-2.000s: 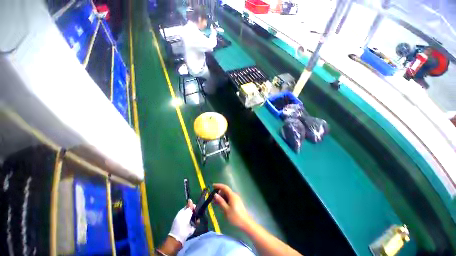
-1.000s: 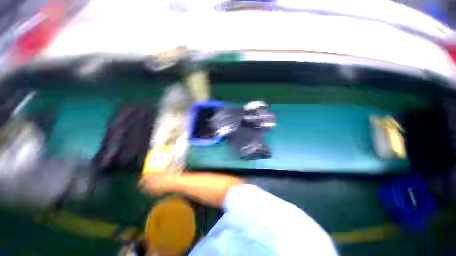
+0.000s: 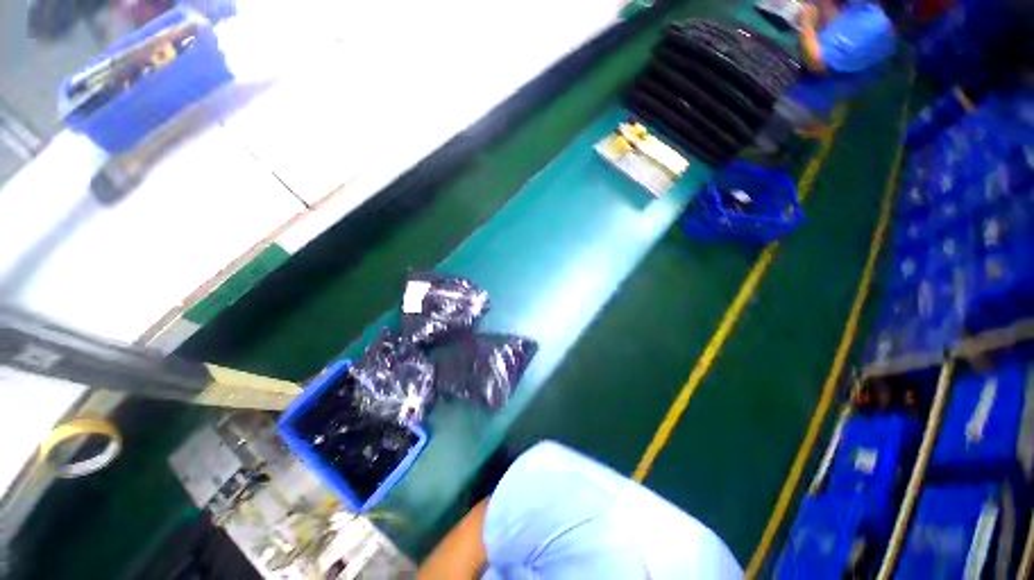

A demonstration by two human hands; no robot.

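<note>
Neither of my hands shows; only a light blue sleeve and part of a bare forearm are visible at the bottom edge, with the hand cut off. The assembly fixture (image 3: 272,499), a silvery plate with blocks and thin tubing, lies at the lower left, cut by the bottom edge. A small blue bin (image 3: 397,472) beside it holds a heap of small black parts (image 3: 346,436). Clear shiny bags of black parts (image 3: 488,368) lie against the bin and on the green bench (image 3: 567,266).
A small cream and brass-coloured fixture (image 3: 643,159) stands farther along the bench, before stacked black trays (image 3: 709,85). A blue crate (image 3: 743,204) is beside the bench. A person in blue (image 3: 856,40) is at the far end. A post (image 3: 125,368) and tape roll (image 3: 79,448) are left; crate racks (image 3: 964,238) right.
The view has swung right along the bench. The forearm that reached across to the fixture's yellow part now shows only at the bottom edge. The yellow stool has left view.
</note>
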